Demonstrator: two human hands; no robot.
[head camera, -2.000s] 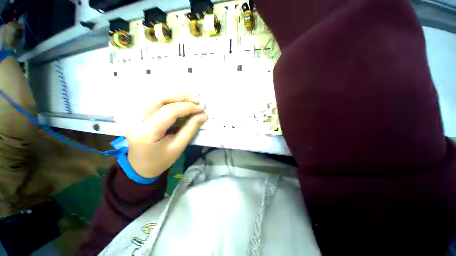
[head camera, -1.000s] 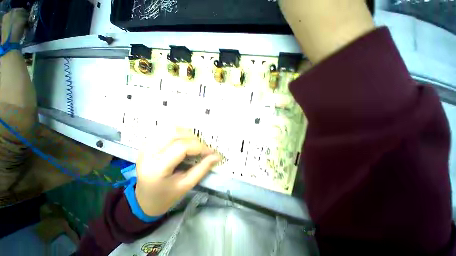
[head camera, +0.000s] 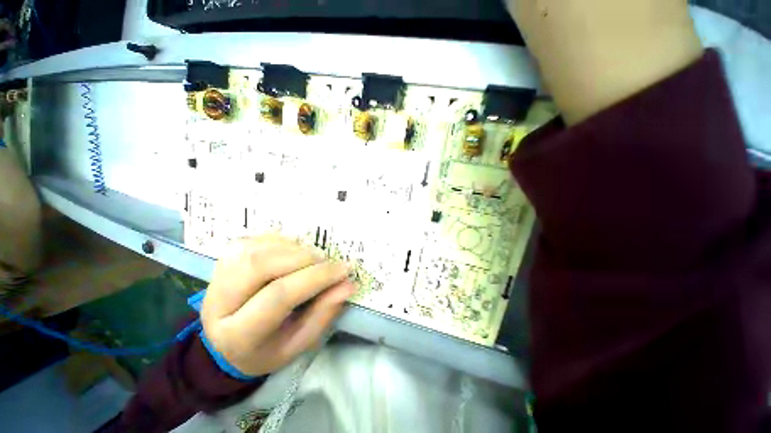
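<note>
The pale yellow circuit board panel (head camera: 380, 194) lies between the conveyor rails, with black connectors (head camera: 283, 80) and copper-coloured coils (head camera: 217, 104) along its far edge. My left hand (head camera: 275, 304), with a blue wrist strap (head camera: 221, 355), is over the near edge of the panel, thumb and fingertips close together. Whether a small component is between them cannot be told. Of my right arm, the bare forearm (head camera: 613, 51) reaches up over the far rail at the upper right; the hand is cut off by the top edge.
A black tray (head camera: 355, 19) lies beyond the far rail (head camera: 440, 57). The near rail (head camera: 406, 330) runs along my body. A dark blue coiled cord (head camera: 95, 144) lies on the white surface left of the panel. Another person's arm (head camera: 17, 203) is at the left edge.
The view has shifted; the panel's right side shows more than two seconds ago. The black tray shows less than one second ago. My left hand stays at the panel's near edge, my right arm still reaching away.
</note>
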